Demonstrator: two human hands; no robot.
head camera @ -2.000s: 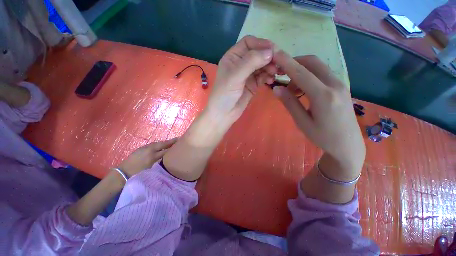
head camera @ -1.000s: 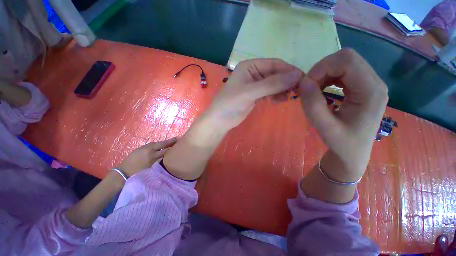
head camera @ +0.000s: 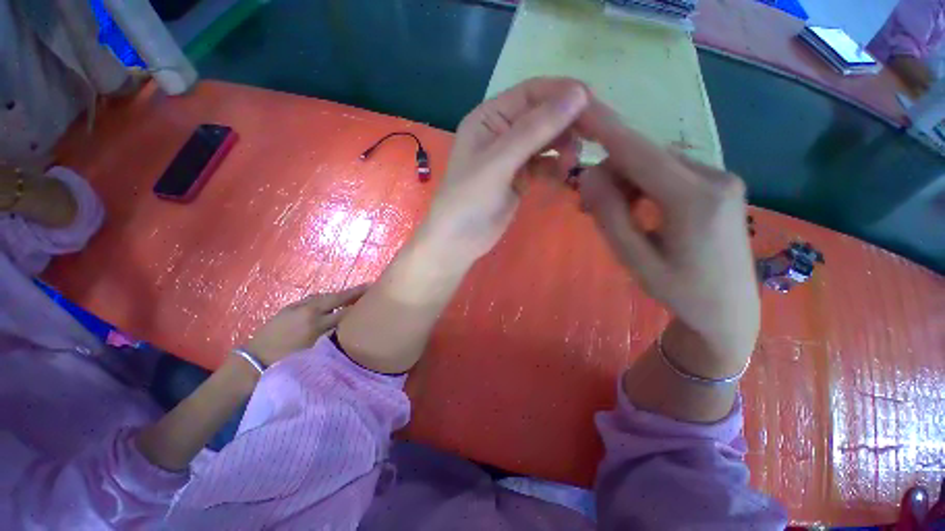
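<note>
My left hand (head camera: 492,171) and my right hand (head camera: 679,223) are raised over the bench, with their fingertips meeting near the yellow board's near edge. Thumbs and fingers are pinched; any small thing between them is hidden or too small to tell. The right hand is slightly blurred. A silver bracelet (head camera: 705,378) is on my right wrist and a black band (head camera: 365,367) on my left forearm. The yellow board (head camera: 606,67) lies beyond the hands. Small dark connector parts show partly behind my fingers.
A black phone in a pink-red case (head camera: 195,163) and a short cable (head camera: 423,164) lie on the orange bench (head camera: 280,223). A connector cluster (head camera: 796,266) lies right. A neighbour's hand (head camera: 295,330) rests left of my forearm. Dark slabs (head camera: 658,10) stand at the board's far end.
My joined fingertips shifted right and down, then back up and left over the board's near edge. The neighbour's forearm at far left has moved slightly.
</note>
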